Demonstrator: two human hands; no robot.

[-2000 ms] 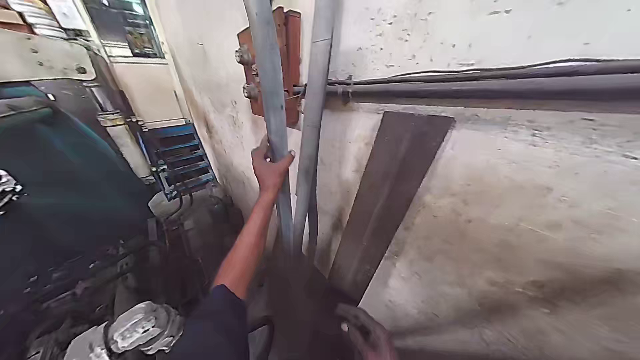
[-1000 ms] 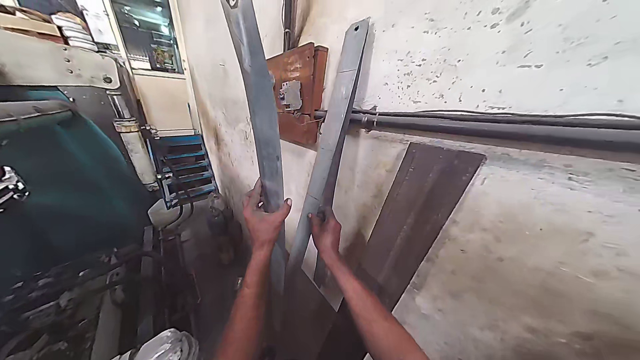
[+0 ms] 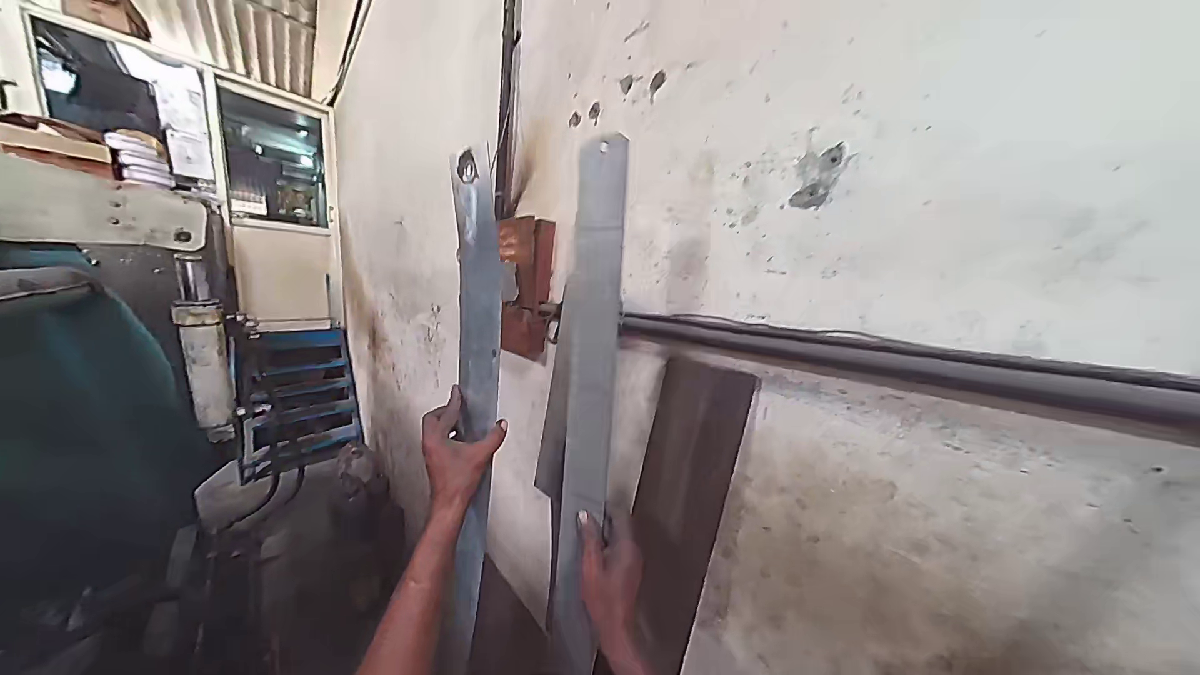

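My left hand (image 3: 457, 450) grips a long grey metal strip (image 3: 480, 309), which stands nearly upright with a hole near its top end. To the right of it, my right hand (image 3: 611, 567) holds a second grey metal strip (image 3: 597, 281) by its edge, lower down; this one has a small hole at its clipped top. Part of another strip or plate (image 3: 555, 431) shows behind the second strip. The lower ends of both strips are out of view. A dark flat board (image 3: 698, 469) leans on the wall just right of my right hand.
A dark pipe with cables (image 3: 891, 375) runs along the stained wall (image 3: 937, 234). A reddish-brown block (image 3: 527, 281) is fixed to the wall behind the strips. At left stand a machine with a dark green cover (image 3: 84, 394) and blue metal steps (image 3: 300, 384).
My right hand, near the dark board two seconds ago, came to the second strip and holds it. The strips now stand farther apart at the top than at first. The view has tilted up.
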